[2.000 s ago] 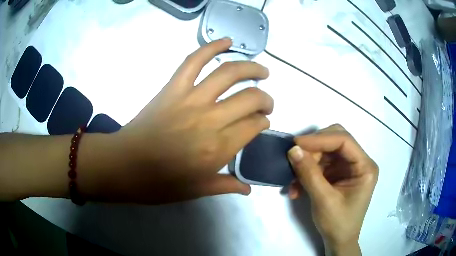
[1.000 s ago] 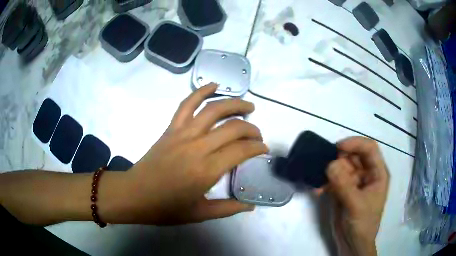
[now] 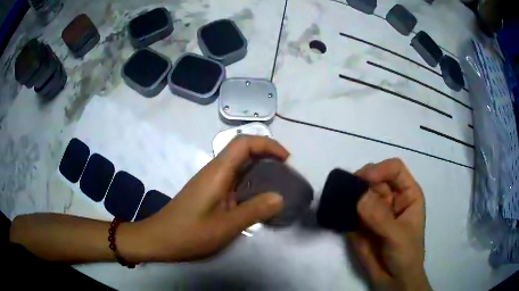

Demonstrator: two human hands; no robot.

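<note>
My left hand (image 3: 193, 210) holds a dark grey-brown rounded piece (image 3: 276, 192), blurred, perhaps a metal housing tilted with another side up. My right hand (image 3: 392, 219) pinches a black adhesive pad (image 3: 341, 200) by its right edge, just right of the held piece. A bare metal housing (image 3: 248, 99) with small screws lies beyond my left hand. A second bare housing (image 3: 242, 133) is partly hidden by my fingers. Several black pads (image 3: 124, 195) lie in a row on the white sheet (image 3: 136, 148) at left, the nearest partly covered by my wrist.
Several padded housings (image 3: 197, 75) are grouped beyond the sheet. Brown-faced pieces (image 3: 35, 63) are stacked far left. Dark grey pieces (image 3: 425, 48) line the far right. A clear plastic bag (image 3: 494, 148) lies at the right edge. The table has long black grooves and a round hole (image 3: 317, 46).
The piece in my left hand has turned from its silver face to a dark side. The pad in my right hand has moved slightly left and down. The view shows more of the far table.
</note>
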